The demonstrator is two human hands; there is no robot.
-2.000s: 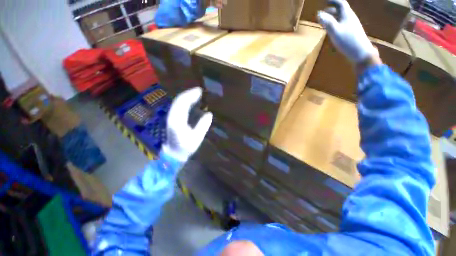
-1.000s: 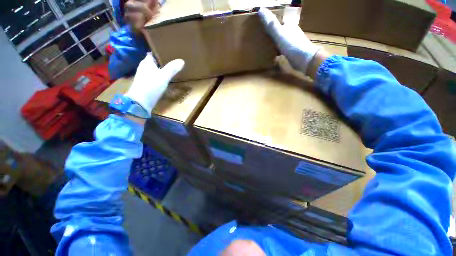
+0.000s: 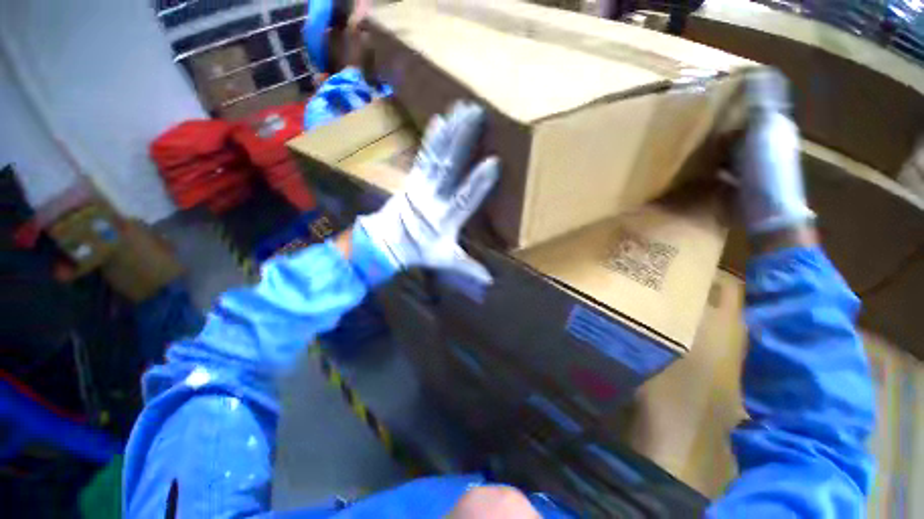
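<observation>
A long taped carton (image 3: 598,152) lies slantwise on top of the carton stack, its near end towards me. My left hand (image 3: 431,203), in a white glove, has its fingers spread flat at the carton's left side, without curling around it. My right hand (image 3: 772,157), gloved and blurred, is at the carton's right side; its fingertips are hard to see. The stacked carton below (image 3: 640,262) shows a printed square mark on top and a label on its side.
Another person's blue sleeve (image 3: 339,96) is at the carton's far left end. More cartons (image 3: 851,213) stand at the right. Red wrapped loads (image 3: 198,162) lie at the back left. Yellow-black floor tape (image 3: 355,405) runs left of the stack. A rack with bars stands behind.
The carton has turned, its near end now closer to me and further right. My left hand moved right along its side. My right hand moved right and slightly down.
</observation>
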